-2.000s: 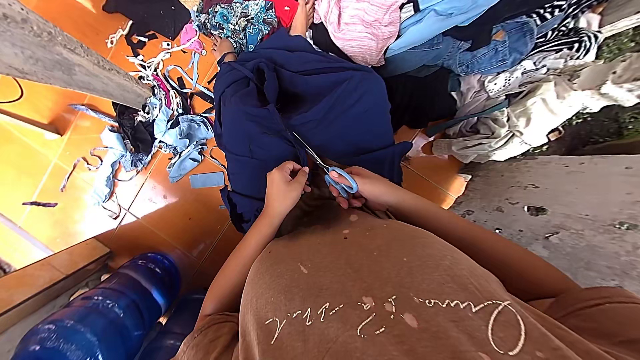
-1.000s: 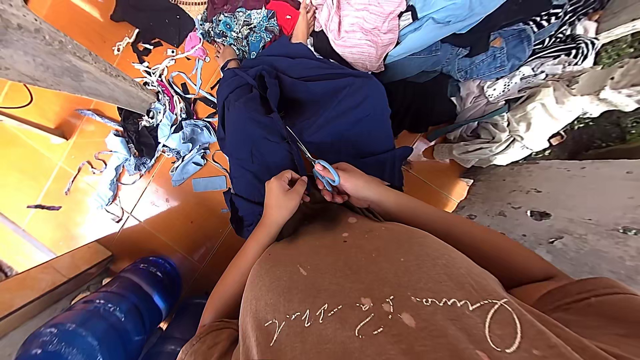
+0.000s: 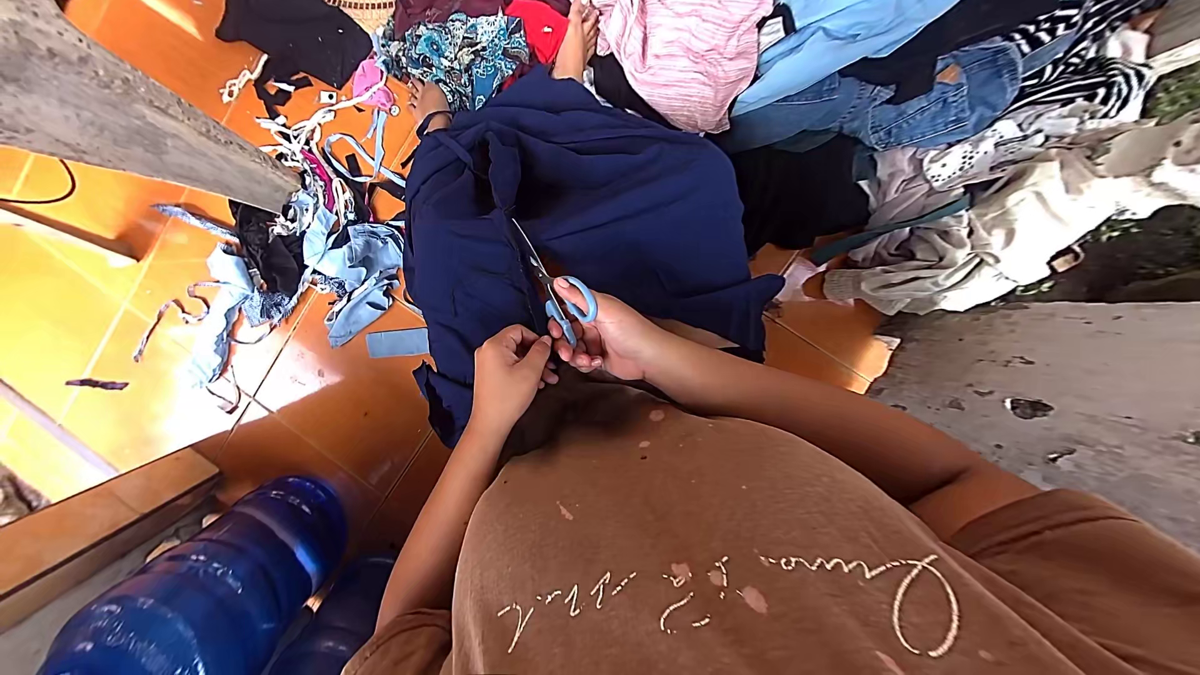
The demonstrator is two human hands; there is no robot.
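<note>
Dark navy cloth (image 3: 619,187) lies spread over my lap and legs. My right hand (image 3: 600,333) has its fingers in the light-blue handles of a pair of scissors (image 3: 553,292), whose blades point up and left over the cloth. Close on its left, my left hand (image 3: 511,370) pinches the navy cloth near its lower edge, thumb against fingertips. The two hands nearly touch just in front of my brown shirt. Whether the blades have fabric between them is hard to tell.
Cut strips and light-blue denim scraps (image 3: 361,277) litter the orange tile floor (image 3: 319,375) at left, beside a grey post (image 3: 131,103). Piled clothes (image 3: 937,103) spread along the top and right. Blue water bottles (image 3: 216,581) stand lower left; a concrete ledge (image 3: 1050,384) is at right.
My right hand and the scissors have shifted slightly toward me since one second ago, and the handles sit at a different angle. My left hand stays at the cloth's near edge.
</note>
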